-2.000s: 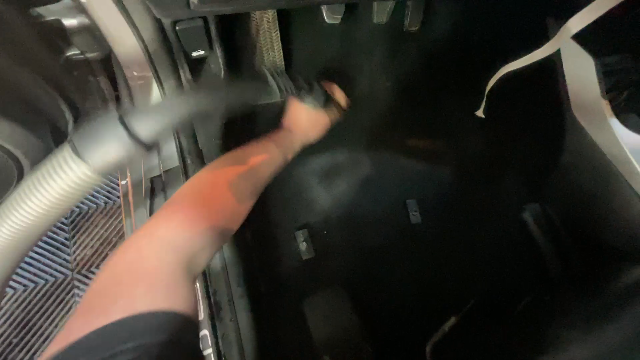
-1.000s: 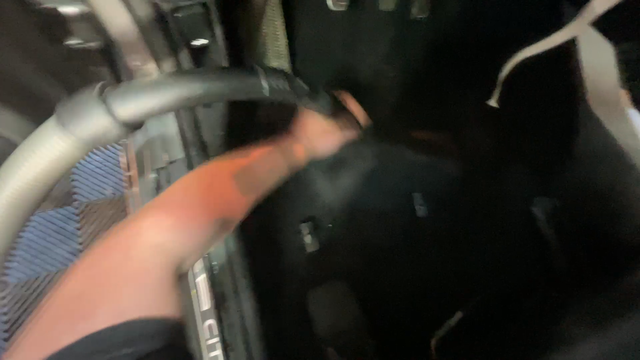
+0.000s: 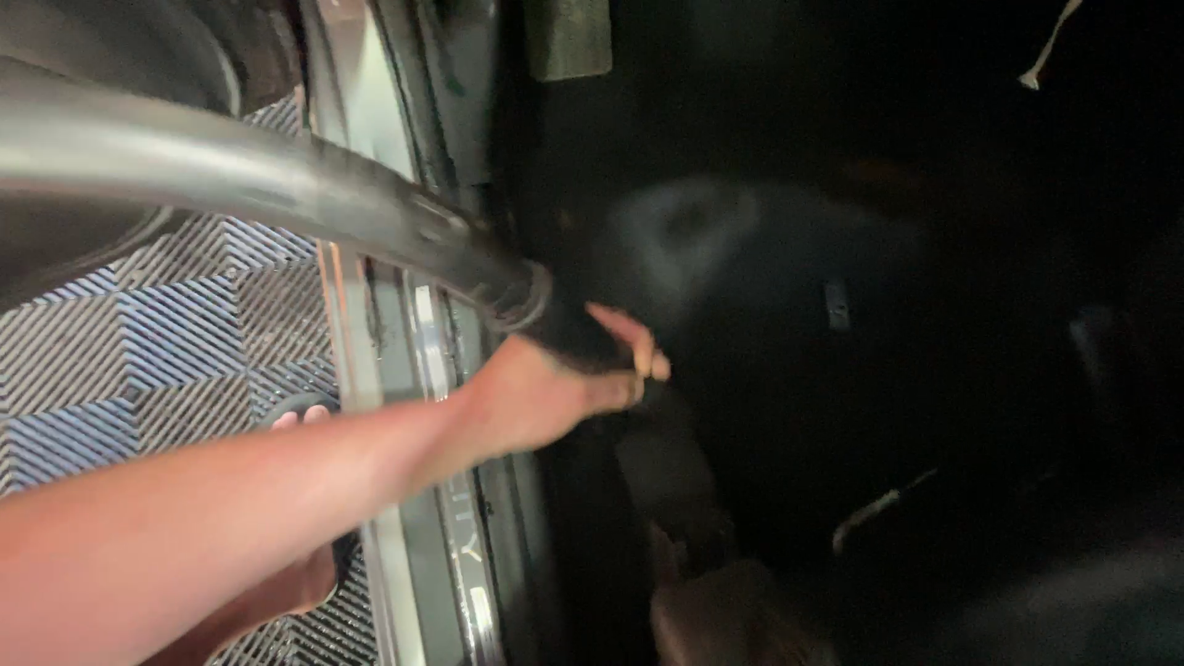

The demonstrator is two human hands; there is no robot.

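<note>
My left hand (image 3: 564, 388) reaches in from the left and is closed around the black end of a vacuum hose (image 3: 398, 217). The hose arches in from the upper left above my forearm. The nozzle's tip is hidden in my fingers and in shadow. Beneath the hand lies the dark floor of a car footwell (image 3: 740, 388), with a small metal bracket (image 3: 837, 305) to the right. My right hand is not in view; a dim brownish shape at the bottom centre is too dark to name.
A metal door sill (image 3: 435, 398) with lettering runs down left of the footwell. Beyond it are ribbed floor tiles (image 3: 176, 333) and part of a sandalled foot (image 3: 305, 412). A pedal-like plate (image 3: 569, 37) is at the top; a pale strap end (image 3: 1031, 79) hangs at the upper right.
My left hand and the hose end have moved from near the pedals down along the footwell's left side, close to where a small floor bracket showed before. The view has shifted and come nearer.
</note>
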